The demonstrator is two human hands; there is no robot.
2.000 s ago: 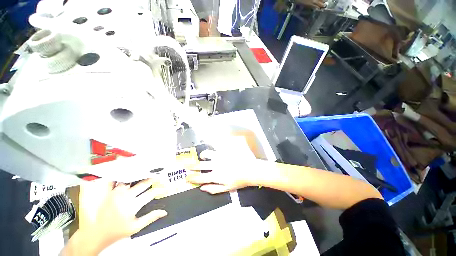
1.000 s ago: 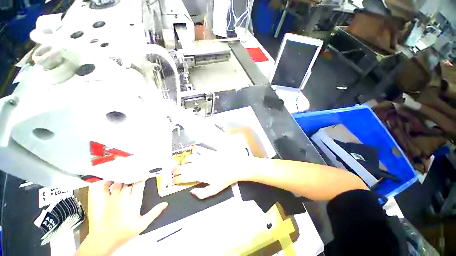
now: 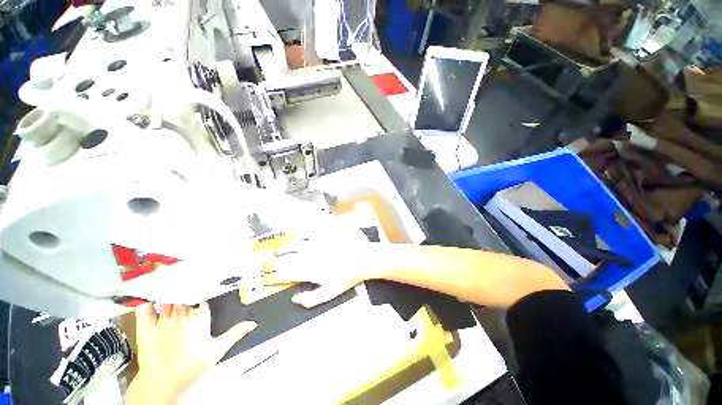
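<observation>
A black fabric panel [image 3: 269,318] lies flat on the white template [image 3: 305,360], partly under the white machine head [image 3: 95,229]. My left hand [image 3: 176,344] lies on the panel's left part with fingers spread, fingertips by the head's lower edge. My right hand [image 3: 321,273] is at a small yellow-edged frame [image 3: 257,291] under the head; its fingertips are on the frame, and overexposure blurs whether they grip it. Loose black and white labels [image 3: 93,365] lie fanned at the left of the table.
A blue bin [image 3: 586,166] holding white and black pieces stands at the right. A control panel with dark screen [image 3: 448,93] stands behind the table. Yellow tape [image 3: 445,368] crosses the template's right corner. Brown material [image 3: 633,198] lies beyond the bin.
The view has shifted a little. My right hand has moved left with the yellow-edged frame, and the printed label between my hands no longer shows. My left hand stays on the panel.
</observation>
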